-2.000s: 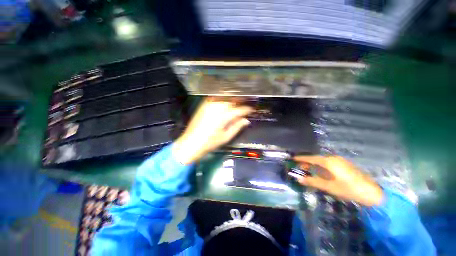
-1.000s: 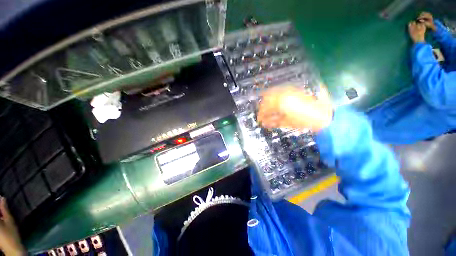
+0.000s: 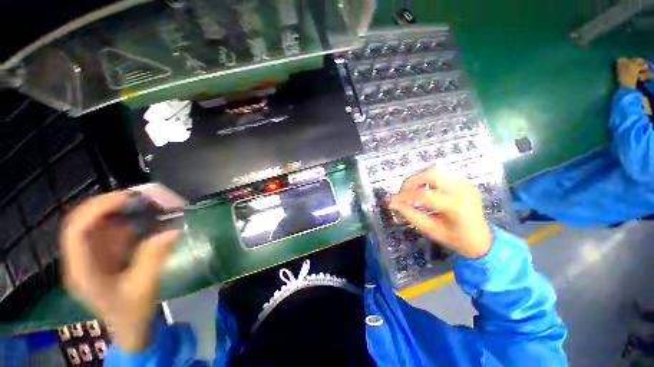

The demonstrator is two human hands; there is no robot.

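Observation:
My left hand [image 3: 118, 251] is raised at the left, blurred, its thumb and fingers closed around a watch case [image 3: 152, 208] with a dark middle and a pale pinkish edge. My right hand [image 3: 446, 211] is over the clear blister tray [image 3: 416, 111], fingertips pinched low at the tray's left side. Whether a small part is between the right fingertips cannot be told. The tray's pockets hold many small dark parts. The black heating fixture [image 3: 287, 140] lies between the hands, with red lit digits on its front edge.
A clear guard [image 3: 208, 57] with a warning triangle stands above the fixture. A white crumpled wipe [image 3: 168, 122] lies on it. A glossy phone-like panel [image 3: 287, 213] lies in front. Black compartment tray [image 3: 36, 158] is left, lower parts tray [image 3: 84, 342] lower left. Another person's hand [image 3: 631, 72] is far right.
My left hand has come in from the left edge, holding the watch case. My right hand has moved lower on the clear tray and its fingertips now pinch together. The view has shifted slightly.

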